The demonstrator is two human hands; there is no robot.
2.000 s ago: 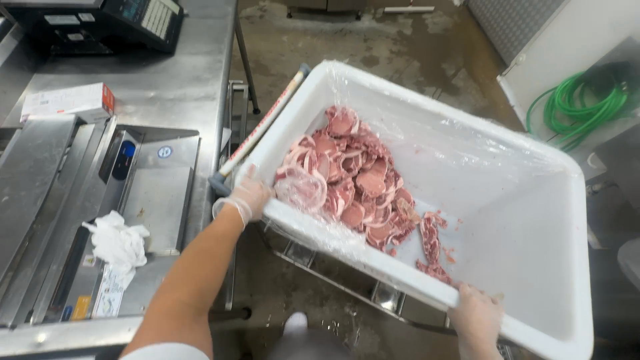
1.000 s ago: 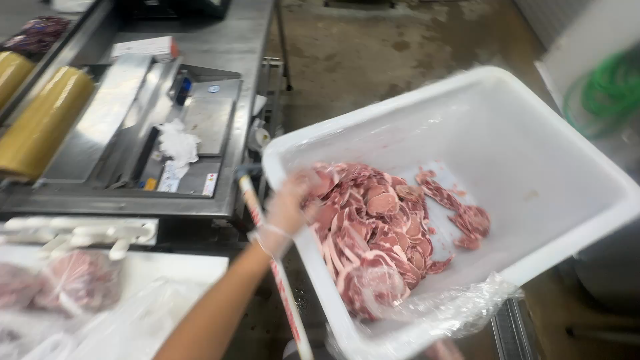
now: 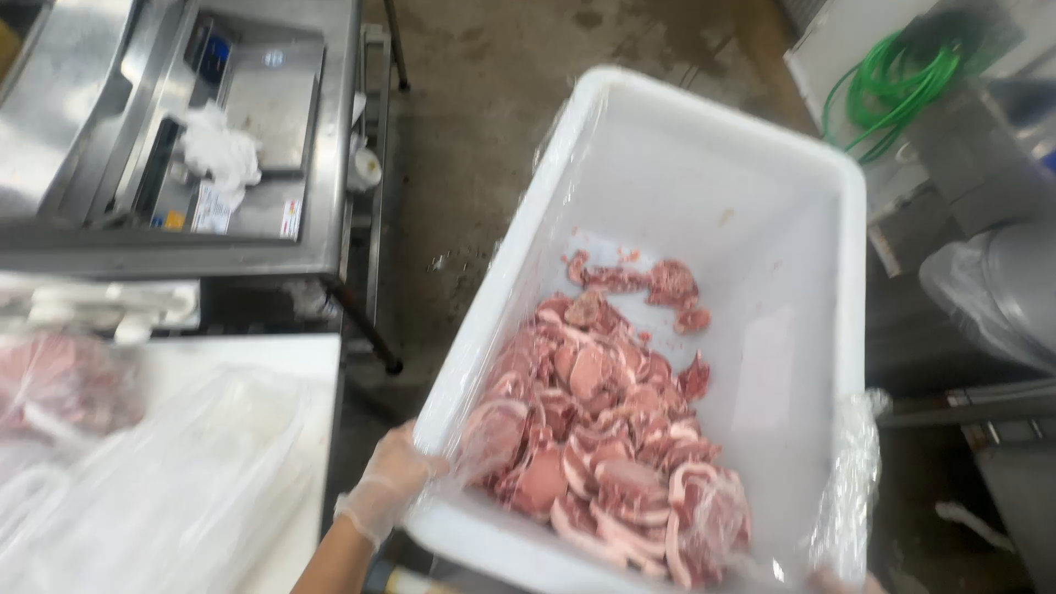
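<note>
A deep white plastic tub (image 3: 718, 115) holds many slices of raw meat (image 3: 594, 371), piled toward its near and left side, with smaller scraps (image 3: 672, 285) on the floor of it. Clear plastic film (image 3: 854, 462) clings to the rim. My left hand (image 3: 392, 474), in a clear glove, grips the tub's near left corner. At the bottom edge of the view, only a small blurred part of my right hand (image 3: 846, 582) shows at the near right corner; its fingers are mostly hidden.
On the left, a steel wrapping machine (image 3: 280, 256) has crumpled white paper (image 3: 219, 153) on it. Below it, a white table (image 3: 322, 404) bears bagged meat (image 3: 66, 384) and plastic bags (image 3: 181, 487). A coiled green hose (image 3: 899, 91) hangs at the upper right. Wet floor (image 3: 462, 107) lies beyond the tub.
The tub has turned, its long side now running away from me. My left hand, over the meat at the left rim one second ago, is now at the near left corner.
</note>
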